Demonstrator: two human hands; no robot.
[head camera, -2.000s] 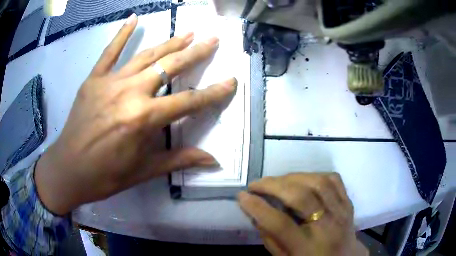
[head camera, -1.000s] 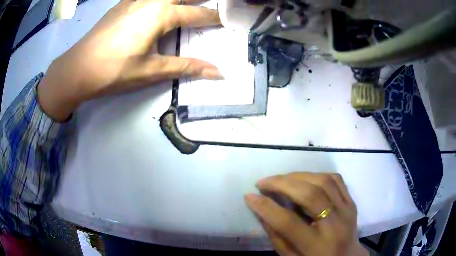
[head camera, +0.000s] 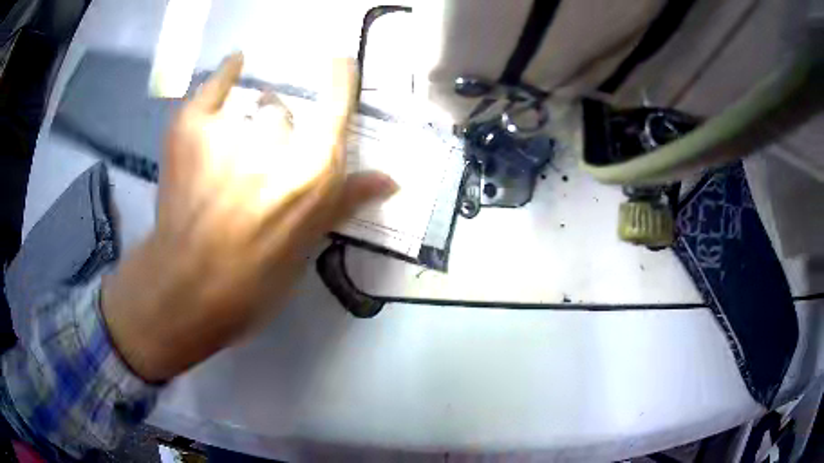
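The white card template (head camera: 388, 190) lies on a grey cloth piece (head camera: 440, 231) left of the presser foot (head camera: 472, 188). Grey cloth shows along the card's right edge, with a dark patch at the near corner. The piece is turned at a slant. My left hand (head camera: 262, 199), blurred, is over the left part of the card, fingers apart, thumb on the card. Whether it grips anything cannot be seen. My right hand is not in view. The needle tip cannot be made out.
The sewing machine head (head camera: 578, 45) with a brass knob (head camera: 646, 222) fills the top right. A dark patterned piece (head camera: 750, 289) lies at right. Folded grey pieces (head camera: 59, 240) lie at left, and a blurred grey piece (head camera: 113, 108) lies behind my left hand.
The card and cloth first moved away from me, then turned to a slant beside the foot. My left hand has shifted over them with its fingers spread. My right hand has left the picture.
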